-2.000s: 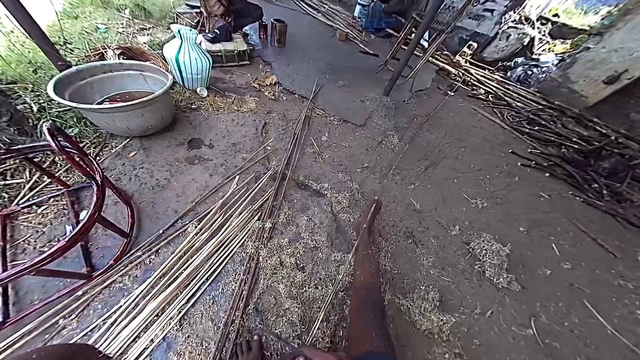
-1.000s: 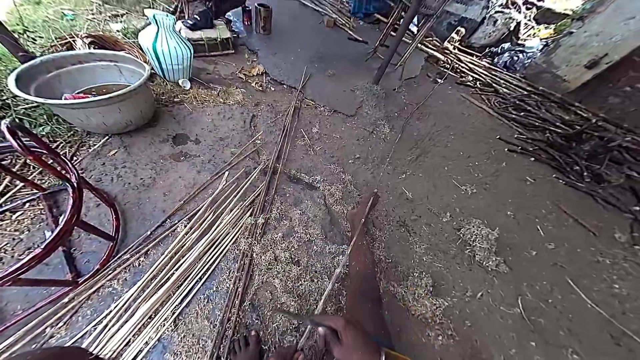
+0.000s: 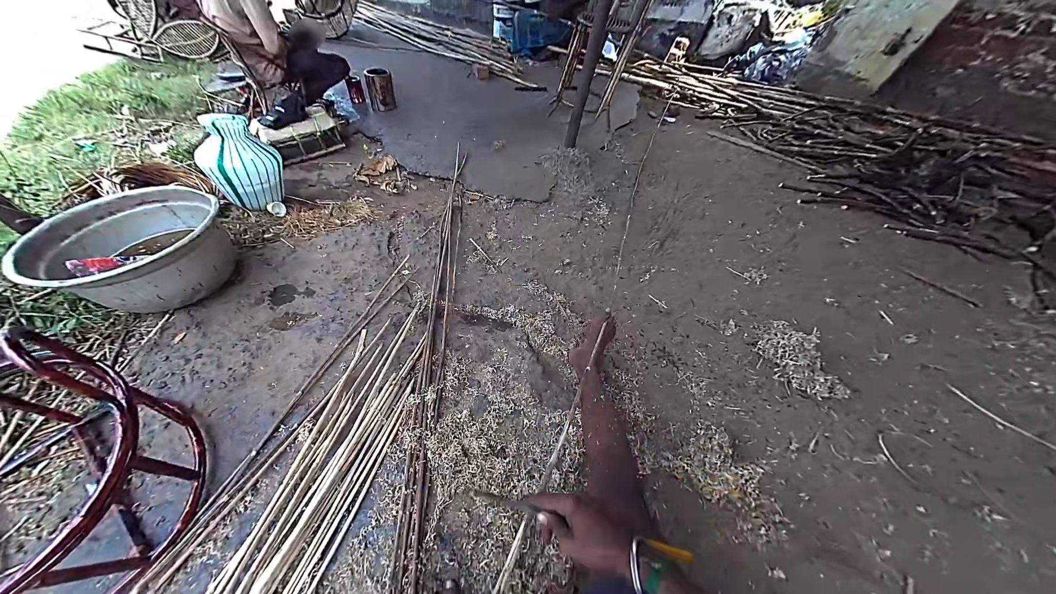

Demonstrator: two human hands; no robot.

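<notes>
My right hand [image 3: 582, 528], with a metal bangle at its wrist, grips a knife [image 3: 503, 500] whose narrow blade points left across a long thin cane [image 3: 561, 437]. The cane runs from the bottom edge up over my outstretched leg to the foot and beyond. My left hand is out of view. To the left lie a bundle of pale peeled canes [image 3: 338, 462] and, beside it, several dark unpeeled canes [image 3: 429, 346]. Fine shavings [image 3: 487, 445] cover the ground between the canes and my leg.
A red-brown cane frame [image 3: 124, 445] stands at the left, below a grey basin [image 3: 165, 272] of water. Behind are a striped pot [image 3: 241, 161] and a seated person [image 3: 264, 49]. A dark post [image 3: 590, 74] rises near the slab; sticks [image 3: 891, 157] are piled at the right.
My right hand and the knife have come further into view, lying across the cane. The cane now reaches up past my foot. The view has tilted up.
</notes>
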